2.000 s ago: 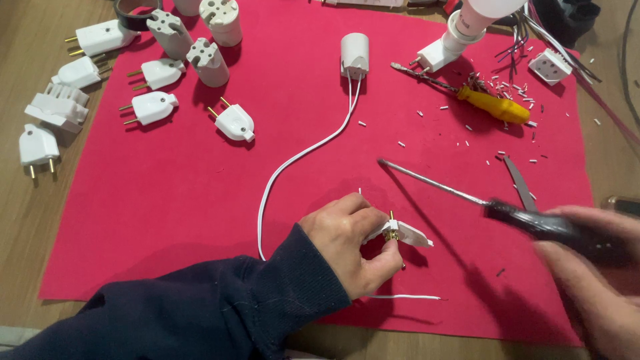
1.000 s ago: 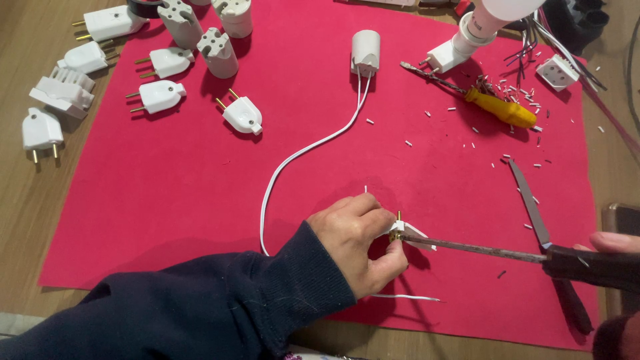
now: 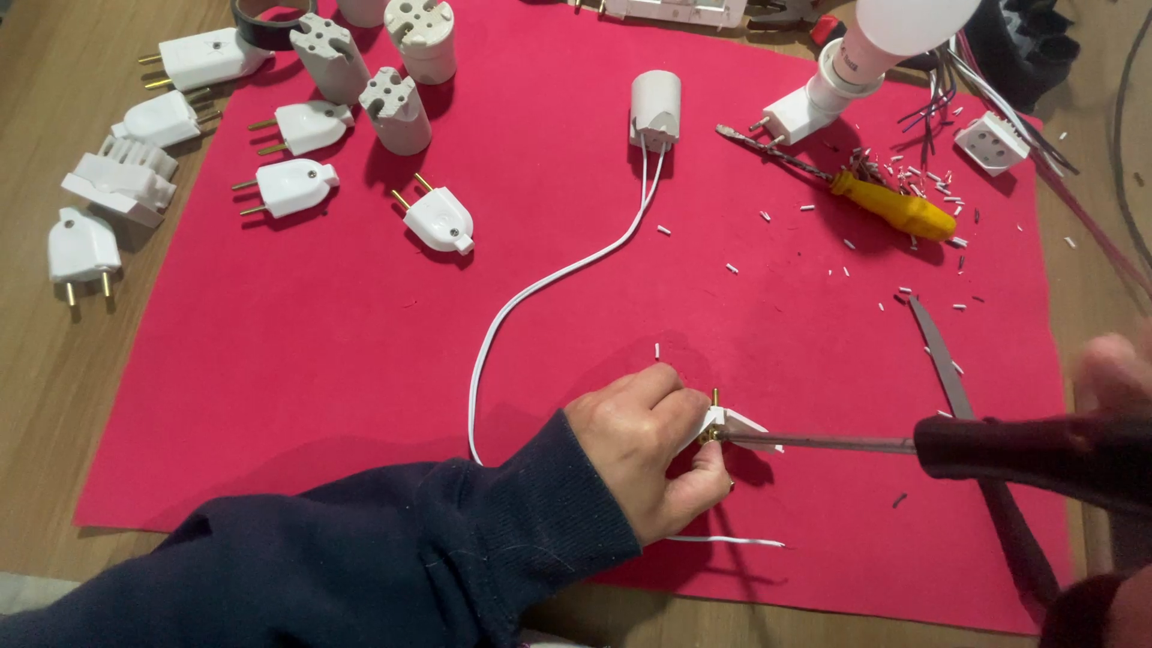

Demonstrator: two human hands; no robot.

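My left hand pinches an opened white plug with brass pins against the red sheet. A long screwdriver with a dark handle reaches in from the right, its tip at the brass terminal of the plug. My right hand is at the right edge, partly out of view, around the handle. A white twin cord runs from a white lamp socket down to behind my left sleeve. One bare-ended white wire lies just below my left hand.
White plugs and ceramic lamp sockets stand and lie at upper left. A yellow-handled screwdriver lies among insulation scraps at upper right, near a bulb on an adapter. A knife lies under the screwdriver in use.
The dark-handled screwdriver has swung down from above, and its tip has come to the plug. My right hand has moved toward the right edge. My left hand stays on the plug.
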